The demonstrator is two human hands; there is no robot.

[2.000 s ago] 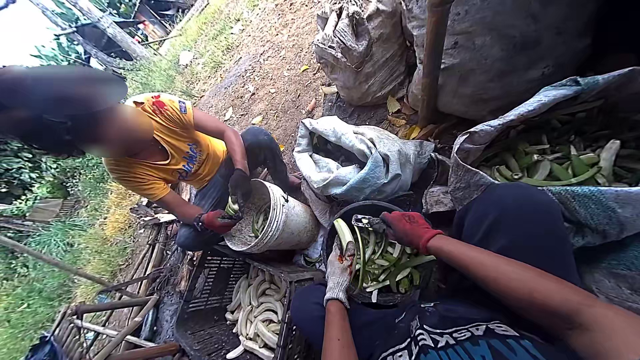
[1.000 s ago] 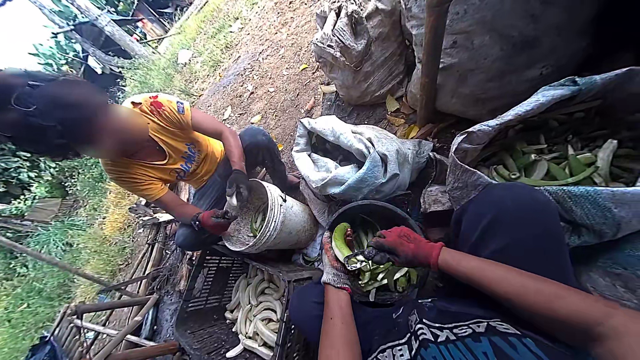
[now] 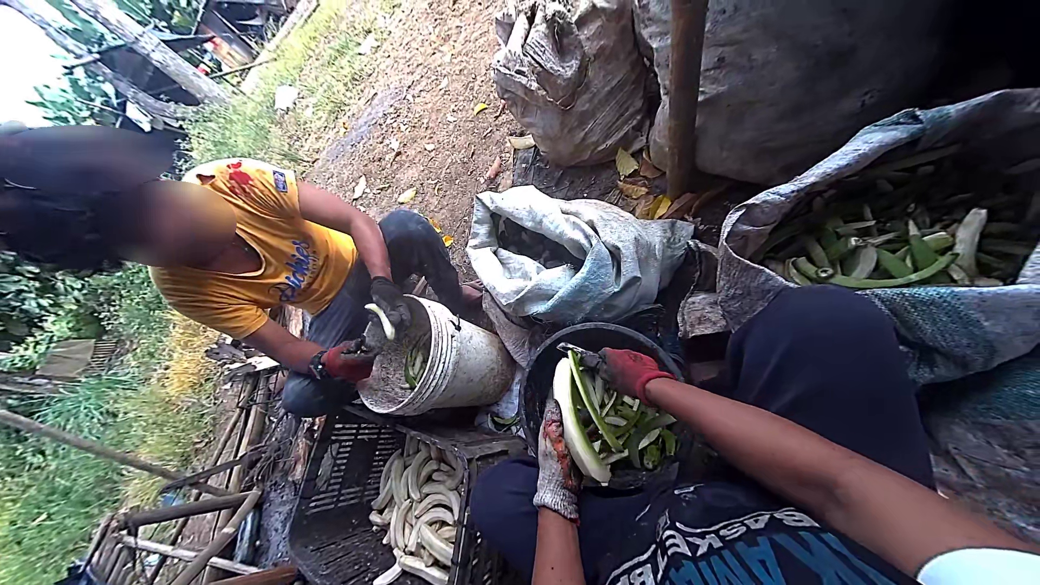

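Note:
My left hand (image 3: 557, 463), in a stained whitish work glove, grips a partly peeled green banana (image 3: 575, 426), its pale flesh showing. Over the same black bucket (image 3: 538, 366) my right hand (image 3: 626, 372), in a red and dark glove, holds a small metal blade or peeler (image 3: 573, 349) at the banana's upper end. A long green peel strip (image 3: 595, 406) hangs beside the banana. Green peels (image 3: 650, 435) fill much of the bucket under both hands. The tool's full shape is hidden by my fingers.
A co-worker in a yellow shirt (image 3: 244, 268) holds a pale banana (image 3: 382, 321) over a white bucket (image 3: 475, 366). A black crate (image 3: 341, 496) holds peeled bananas (image 3: 418, 508). An open white sack (image 3: 617, 244) stands ahead; a peel-filled sack (image 3: 756, 211) is at right, beyond a wooden post (image 3: 685, 106).
The banana in my left hand showed more green skin one second ago; more pale flesh shows now. My right hand has moved up to its upper end. The co-worker now holds up a pale banana.

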